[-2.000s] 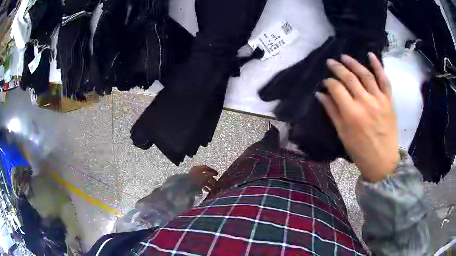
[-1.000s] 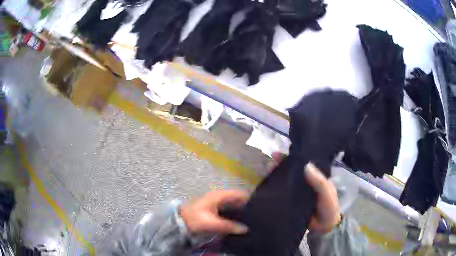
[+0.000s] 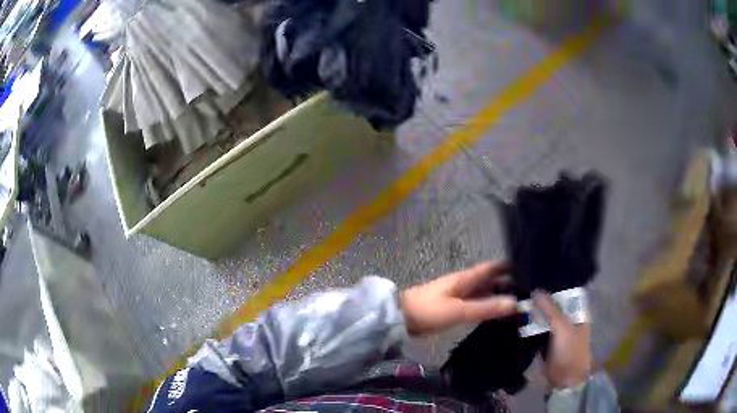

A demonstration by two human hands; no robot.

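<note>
A black garment-piece bundle (image 3: pixel 554 234) is held in front of me above the floor, gathered at its middle with fanned ends. My left hand (image 3: pixel 456 300) is at the bundle's middle from the left, fingers against the cloth and the tag's edge. My right hand (image 3: pixel 568 345) grips the middle from the right, thumb by the tag. A white bundle tag (image 3: pixel 572 306) with print lies across the middle, partly behind my right hand. The lower end of the bundle hangs near my apron.
A pale green bin (image 3: pixel 242 189) at upper left holds light grey pleated cut pieces (image 3: pixel 182 64) and dark cloth (image 3: pixel 347 48). A yellow line (image 3: pixel 388 198) crosses the speckled floor. A brown cardboard box (image 3: pixel 679 282) stands at the right, near a white edge.
The view has turned from the table to the floor and bin. The bundle is still in both hands, now with its white tag showing at the middle.
</note>
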